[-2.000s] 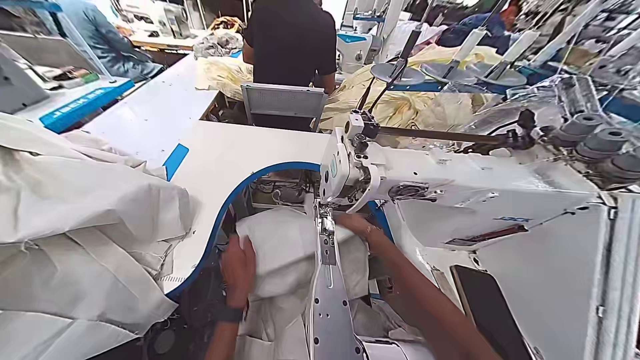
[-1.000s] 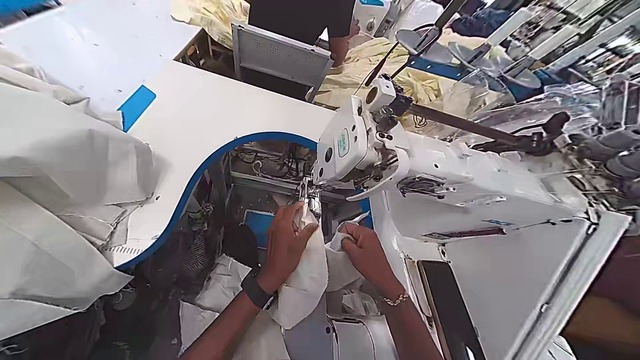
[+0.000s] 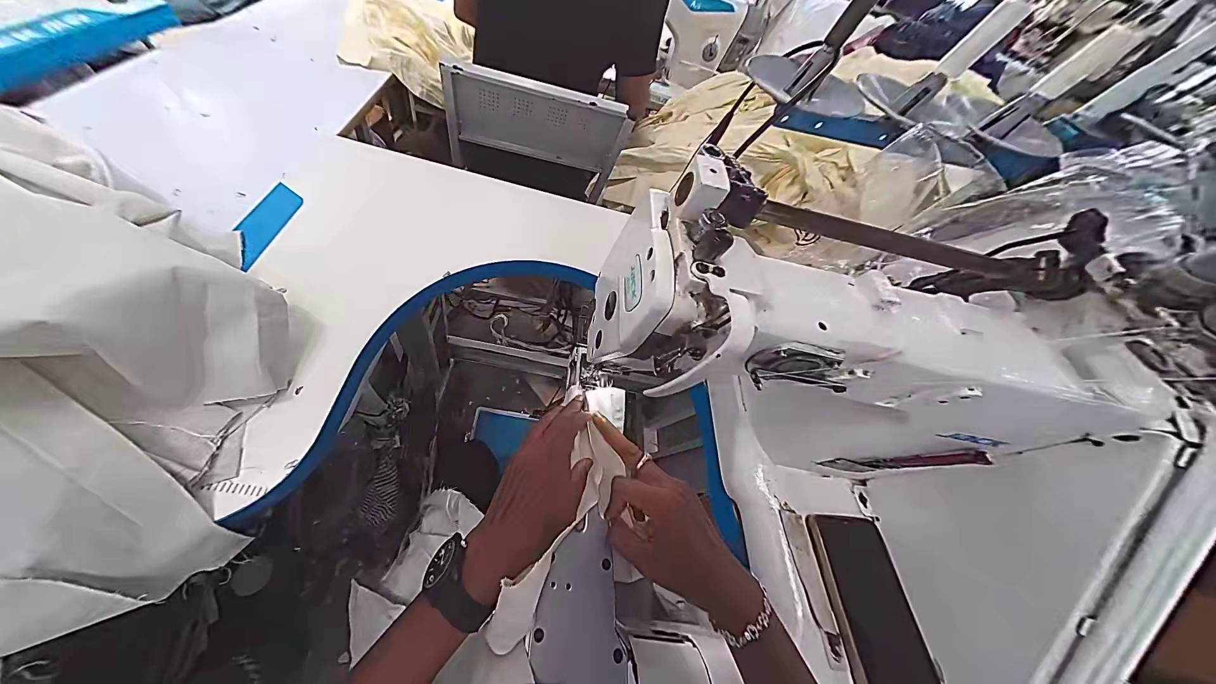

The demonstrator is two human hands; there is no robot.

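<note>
An off-white cloth piece (image 3: 597,461) lies over the narrow arm (image 3: 573,594) of an industrial sewing machine (image 3: 855,351), with its upper end by the presser foot (image 3: 597,377). My left hand (image 3: 537,475), with a black watch at the wrist, holds the cloth's left side, fingertips just below the foot. On the right side my right hand (image 3: 660,527), wearing a ring and a bracelet, pinches the same cloth, its index finger extended toward the foot. The needle is too small to make out. More of the cloth hangs down left of the machine arm.
Off-white fabric (image 3: 123,351) is heaped on the left of the white table (image 3: 427,209), whose blue edge (image 3: 366,356) curves round the machine. A dark phone-like object (image 3: 869,598) lies at lower right. Beyond the table a person (image 3: 570,47) sits on a metal chair (image 3: 532,114) near yellowish fabric (image 3: 760,152).
Two seconds ago my hands were apart at a wide panel beside the machine arm; now they are close together on cloth just below the foot. The view has shifted.
</note>
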